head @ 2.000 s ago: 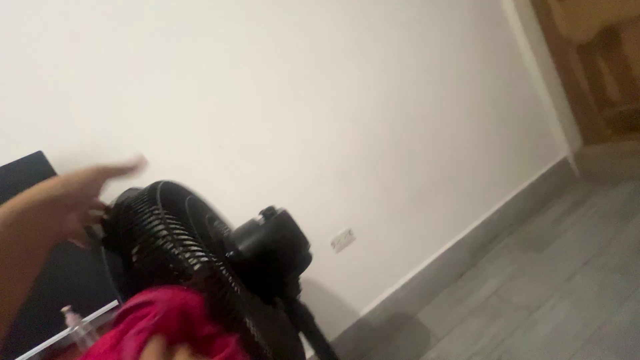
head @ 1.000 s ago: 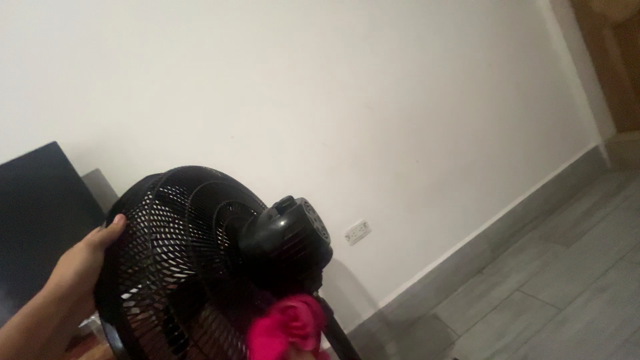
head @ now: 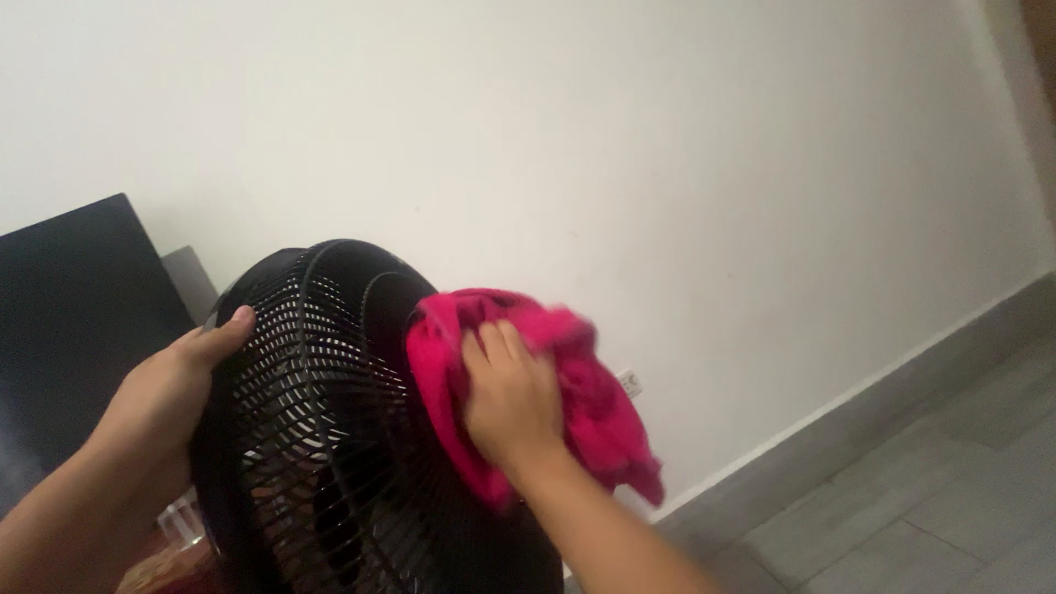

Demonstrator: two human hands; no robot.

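A black fan's slatted grille (head: 330, 412) fills the lower middle of the head view, tilted. My left hand (head: 177, 384) grips its rim at the left, with the thumb over the edge. My right hand (head: 511, 388) presses a bright pink cloth (head: 594, 404) on the back of the fan, over the motor housing. The cloth hides most of that housing and hangs loose to the right. Slight blur softens the right hand and the cloth.
A dark flat panel, perhaps a screen (head: 74, 330), stands at the left. Behind the fan is a white wall (head: 660, 165) with an electrical outlet (head: 630, 383). Grey floor tiles (head: 899, 495) and a grey baseboard (head: 866, 433) run along the lower right.
The right hand and pink cloth have moved up onto the fan's motor housing, which was uncovered a second ago. The left hand, off the rim's front two seconds ago, now holds the rim.
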